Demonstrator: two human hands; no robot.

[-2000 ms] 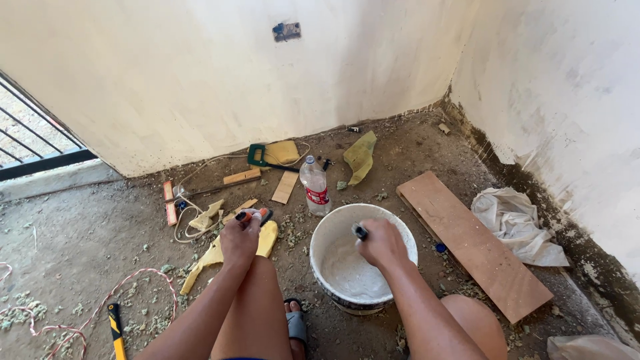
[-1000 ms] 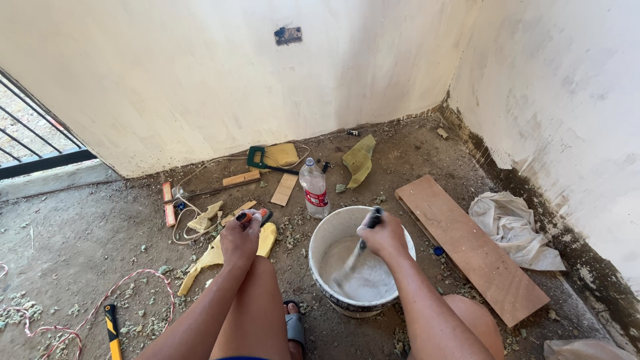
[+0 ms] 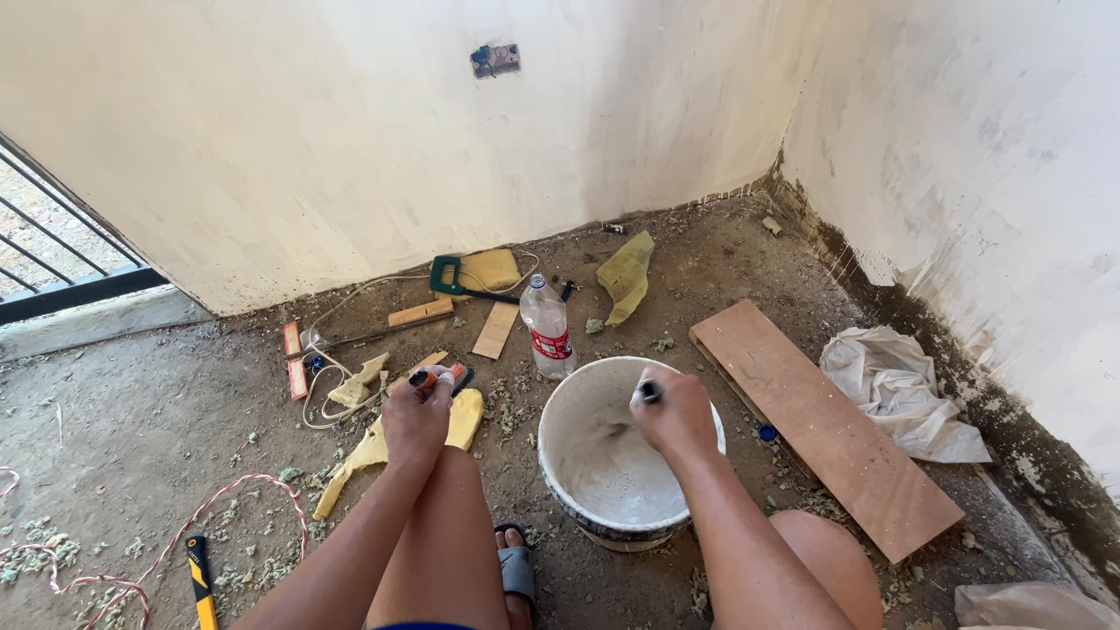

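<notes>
My right hand [image 3: 678, 416] grips the black handle of a brush [image 3: 649, 391] over the right side of a white bucket [image 3: 547, 455]. Whitish liquid lies in the bucket; the brush's lower part is hard to make out. My left hand [image 3: 418, 420] rests near my left knee, closed around a tool with an orange and black handle [image 3: 423, 379], its exact kind unclear. A clear plastic bottle [image 3: 549, 328] with a red label stands upright just behind the bucket. Yellow foam [image 3: 465, 420] lies on the floor beyond my left hand.
A wide wooden board [image 3: 831, 429] and crumpled white sheeting [image 3: 901, 389] lie at right. Behind are a green-handled saw [image 3: 446, 276], wood pieces [image 3: 496, 330] and cord. A yellow-and-black handled tool [image 3: 201, 582] and twisted rope [image 3: 210, 516] lie front left. Two walls meet at back right.
The brush in my right hand has swung from slanting across the bucket to pointing its handle end toward the view. My left hand has stayed in about the same place.
</notes>
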